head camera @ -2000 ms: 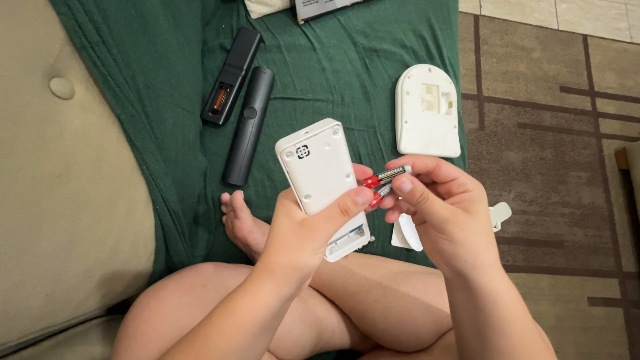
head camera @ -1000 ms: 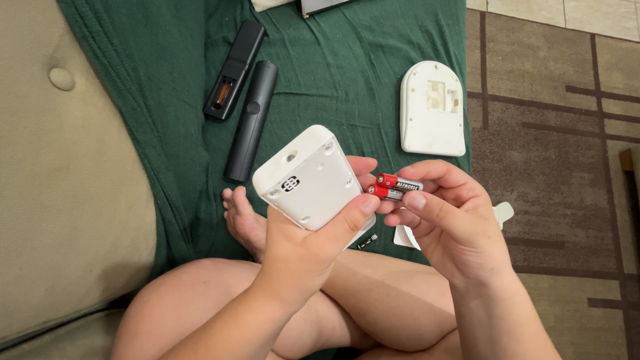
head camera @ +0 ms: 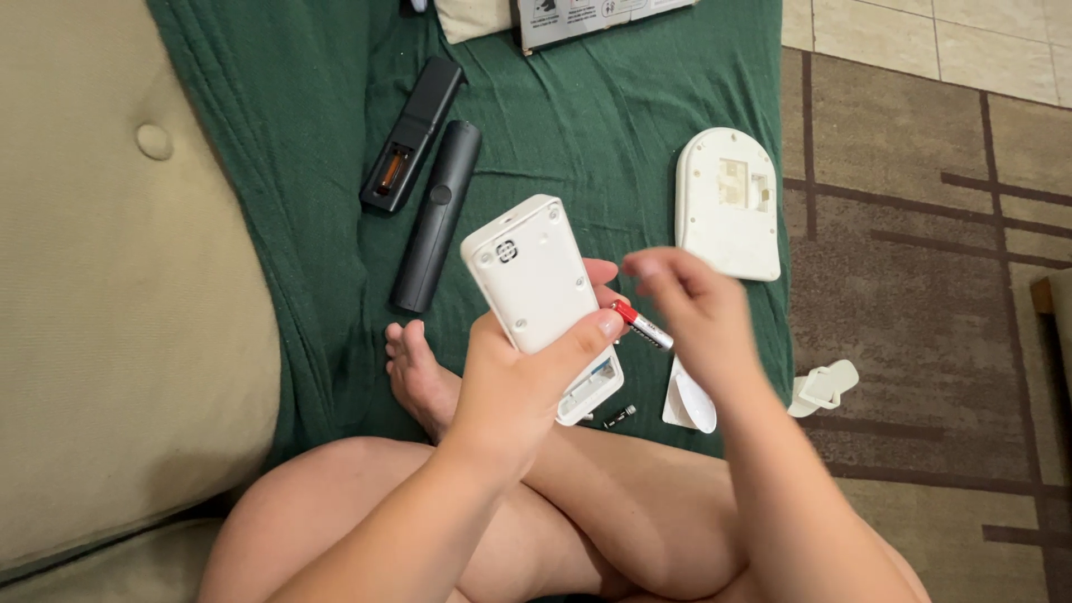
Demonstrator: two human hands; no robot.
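My left hand (head camera: 523,368) holds a white plastic handheld device (head camera: 540,280), back side up, with its battery compartment uncovered at the lower end. Between that hand's thumb and fingers is also a red and silver battery (head camera: 642,325). My right hand (head camera: 699,310), blurred, is just right of the battery, fingers curled; whether it holds anything cannot be told. A dark battery (head camera: 620,416) lies on the green cloth below the device. Near my right wrist lie a white spoon-shaped piece (head camera: 697,404) and a white flat piece under it.
Two black remote controls (head camera: 437,218) (head camera: 410,138) lie at the left on the green cloth (head camera: 553,126), the farther one with its battery compartment uncovered. A white rounded device (head camera: 729,234) lies right. Beyond are a printed box (head camera: 595,21), a sofa cushion (head camera: 126,251) and, on the rug, a flip-flop (head camera: 825,387).
My right hand has come off the batteries it was touching and now appears blurred beside one battery in my left fingers. The white device has turned, showing its compartment again.
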